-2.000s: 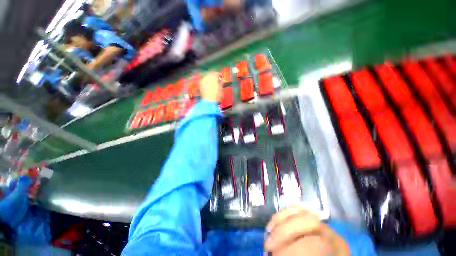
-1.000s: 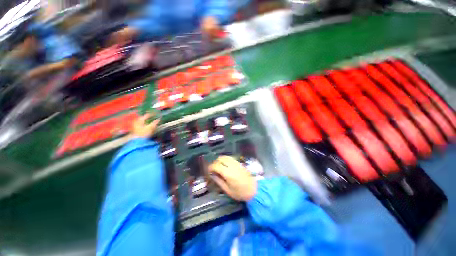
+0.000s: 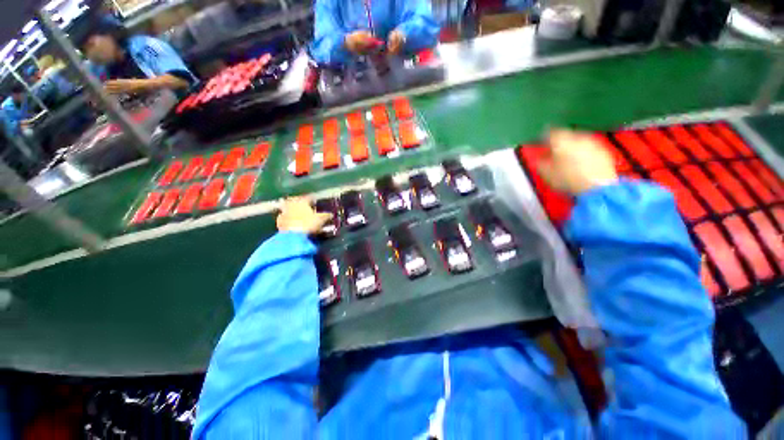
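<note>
A clear tray [image 3: 387, 302] lies in front of me with two rows of black electronic units [image 3: 409, 251], white at their lower ends. My left hand [image 3: 301, 215] is at the tray's far left corner, its fingertips on or beside a unit; its grip cannot be told. My right hand [image 3: 581, 161] is blurred over the far left corner of the black tray [image 3: 744, 292], above the red covers [image 3: 720, 191]. Its fingers are hidden or smeared, so I cannot tell whether it holds a cover.
A white sheet [image 3: 560, 273] lies between the trays. Two clear trays with red-covered units [image 3: 356, 137] sit on the green conveyor belt [image 3: 481, 107]. Across the belt a person in a blue smock [image 3: 330, 26] works with both hands; another [image 3: 155, 62] is at far left. A metal post crosses the left.
My right hand has moved from the clear tray to the black tray. My left hand has moved from the belt side to the clear tray's corner. The view has shifted.
</note>
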